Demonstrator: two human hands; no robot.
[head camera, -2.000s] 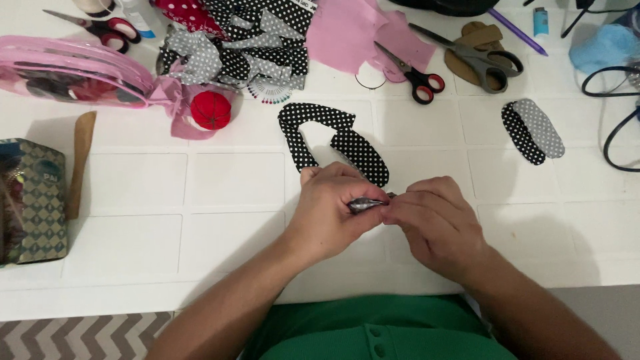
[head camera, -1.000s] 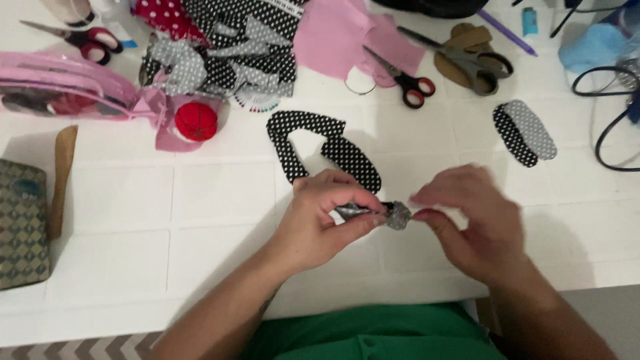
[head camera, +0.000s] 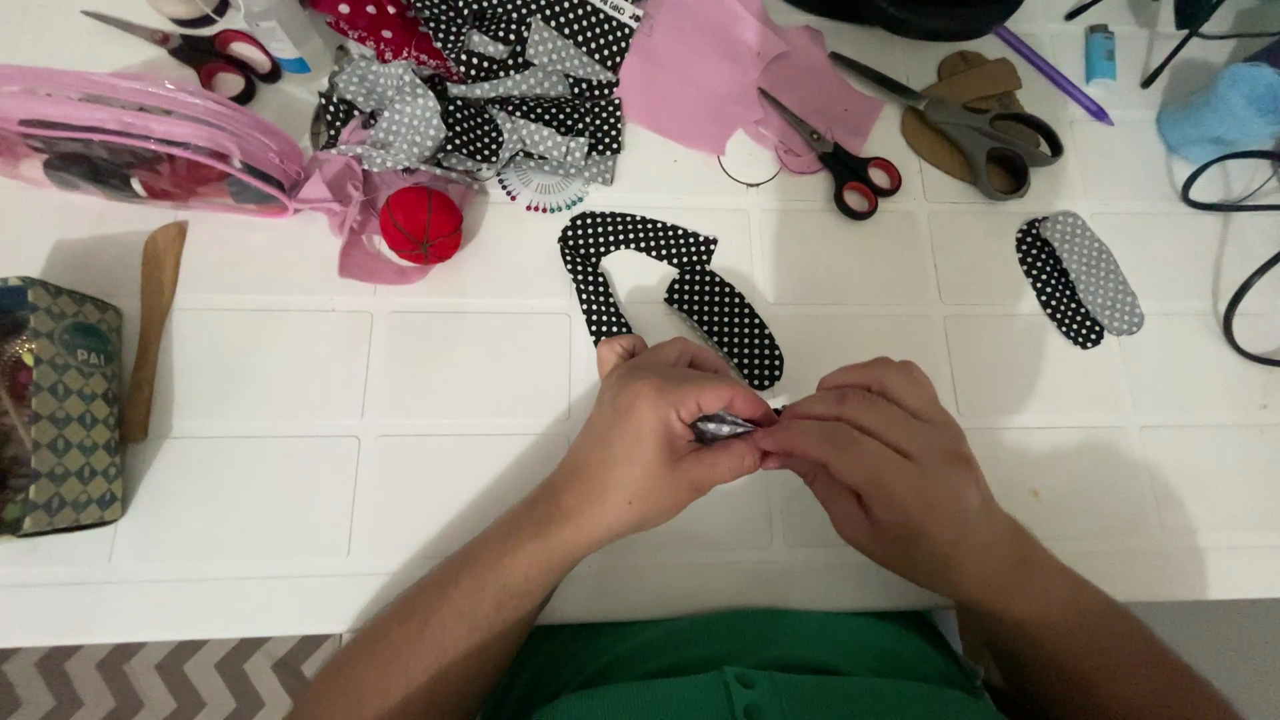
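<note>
My left hand (head camera: 670, 440) pinches a strip of polka-dot fabric (head camera: 640, 240), black with white dots; a grey dotted fold pokes out between thumb and forefinger. The strip loops up over the table from that hand, and a rounded black dotted piece (head camera: 735, 325) adjoins it. My right hand (head camera: 870, 460) meets the left fingertips, its thumb and fingers closed on the end of the same fabric. Whether a needle is between the fingertips is hidden. A separate oval fabric piece (head camera: 1090, 270), part black and part grey, lies to the right.
Across the back are small scissors (head camera: 840, 165), grey-handled scissors (head camera: 985, 140), pink fabric (head camera: 690, 70), a wheel of pins (head camera: 545, 185), a red pincushion (head camera: 421, 225) and dotted scraps (head camera: 480, 90). A pink pouch (head camera: 150, 150), wooden stick (head camera: 155, 330) and patterned box (head camera: 80, 400) stand left.
One second ago my right hand was a little apart from the left, with grey dotted fabric showing between them. Now its fingertips are back against the left ones and cover that end.
</note>
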